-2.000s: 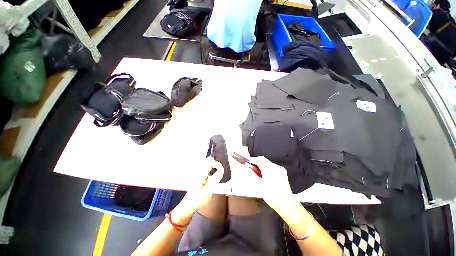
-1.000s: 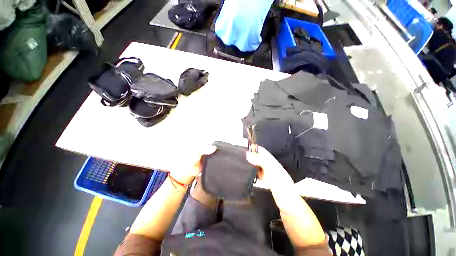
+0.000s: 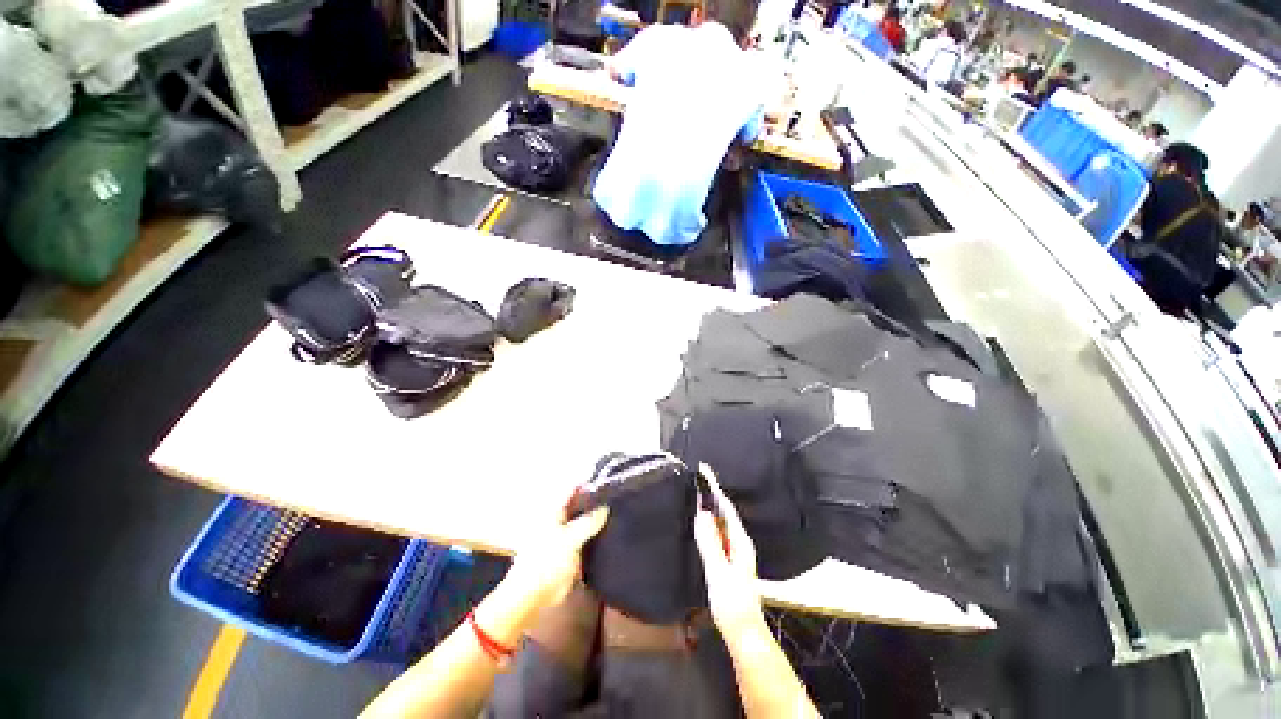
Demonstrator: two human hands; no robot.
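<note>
A small black fabric pouch (image 3: 644, 545) is held upright between my two hands at the table's near edge, with a pale-edged zipper line along its top. My left hand (image 3: 556, 551) grips its left side. My right hand (image 3: 725, 551) is at its right side, with a slim dark tool with a reddish part (image 3: 714, 509) in the fingers. The tool's tips point up and its lower part is hidden in the hand. I cannot tell whether the right fingers also grip the pouch.
The white table (image 3: 281, 443) carries assembled black bags (image 3: 429, 337) at left and a stack of dark panels (image 3: 913, 464) with paper labels at right. A blue crate (image 3: 379, 604) is on the floor at left. A person in light blue (image 3: 667, 134) sits ahead.
The pouch has gone from edge-on, to flat, to upright with its zipper edge on top. The tool has stayed in my right hand. The view has tilted up, showing more of the room.
</note>
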